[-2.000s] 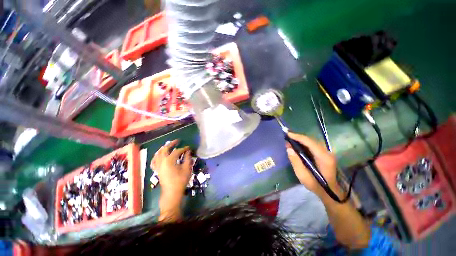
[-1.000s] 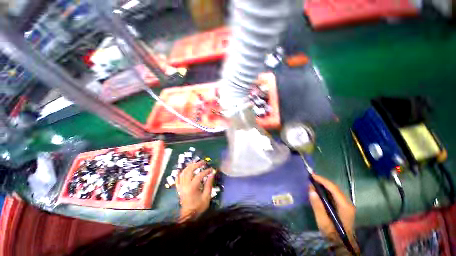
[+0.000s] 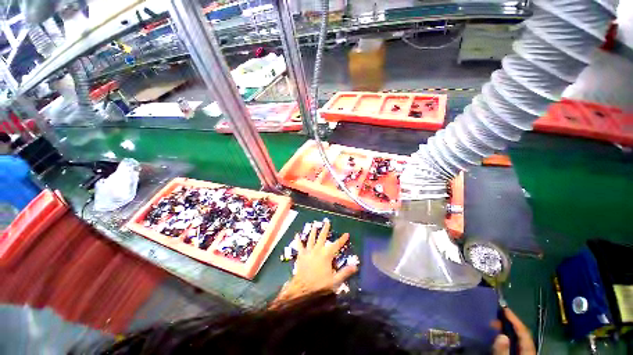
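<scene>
My left hand [image 3: 318, 263] lies spread over a loose pile of small black-and-white modules [image 3: 300, 243] on the green bench, left of the blue-purple mat [image 3: 389, 305]. Whether its fingers hold a module cannot be told. My right hand [image 3: 515, 334], cut off by the bottom edge, holds the soldering iron [image 3: 509, 326] by its black handle. The iron's metal tip is at the round pot-like item with a silvery centre [image 3: 486, 259]. A small label [image 3: 444, 338] lies on the mat.
A salmon-red tray [image 3: 267, 260] full of modules stands at the left. Divided trays [image 3: 298, 166] stand behind. The translucent hood [image 3: 423, 260] and ribbed duct [image 3: 510, 90] hang over the mat. The blue soldering station [image 3: 581, 295] is at the right. Metal uprights [image 3: 225, 90] rise behind. Stacked red trays [image 3: 76, 267] are lower left.
The view has swung left and up, so the bench things sit further right and lower. My left hand has spread out over the pile. My right hand still holds the iron.
</scene>
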